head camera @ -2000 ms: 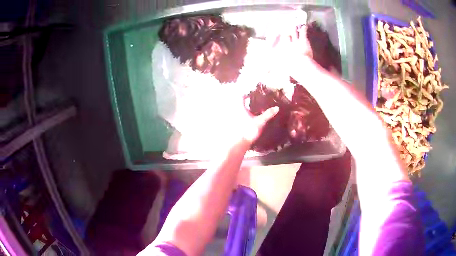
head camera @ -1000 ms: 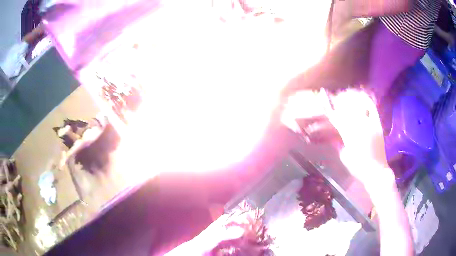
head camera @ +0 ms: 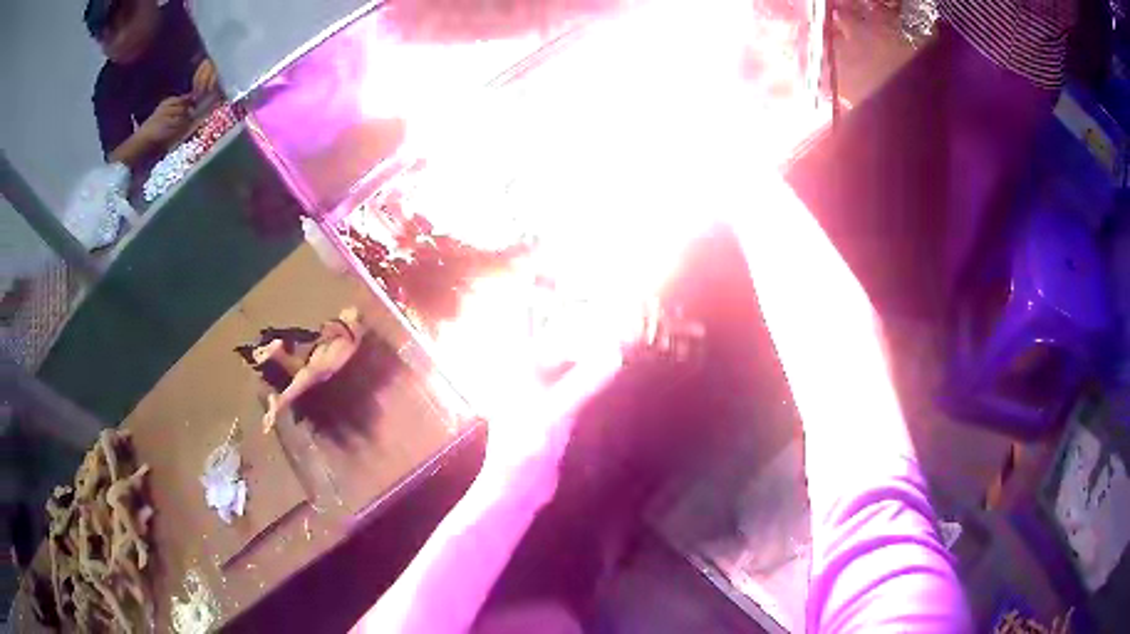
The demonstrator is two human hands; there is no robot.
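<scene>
Both my forearms reach into the glare of the lit heating box (head camera: 288,167). My left hand (head camera: 564,353) is near the box's front opening, washed out by light; its fingers and anything in them cannot be made out. My right hand is lost in the white glare; only the wrist and forearm show. Dark reddish skirts (head camera: 415,254) lie inside the box at its left. A blurred pale, ragged shape (head camera: 663,334) shows just right of my left hand. A cream leg assembly (head camera: 325,359) with a dark hip strip lies on the brown table.
A pile of leg assemblies (head camera: 105,533) lies at the table's left. A crumpled wipe (head camera: 223,481) and a thin dark strip (head camera: 264,535) lie on the table (head camera: 205,372). A person (head camera: 143,93) works at the back left. Blue stools (head camera: 1035,310) stand at right, a tote (head camera: 725,576) below.
My hands have moved from the floor tote up to the box. The view has turned to the table and box. My left hand has risen from the tote at the bottom.
</scene>
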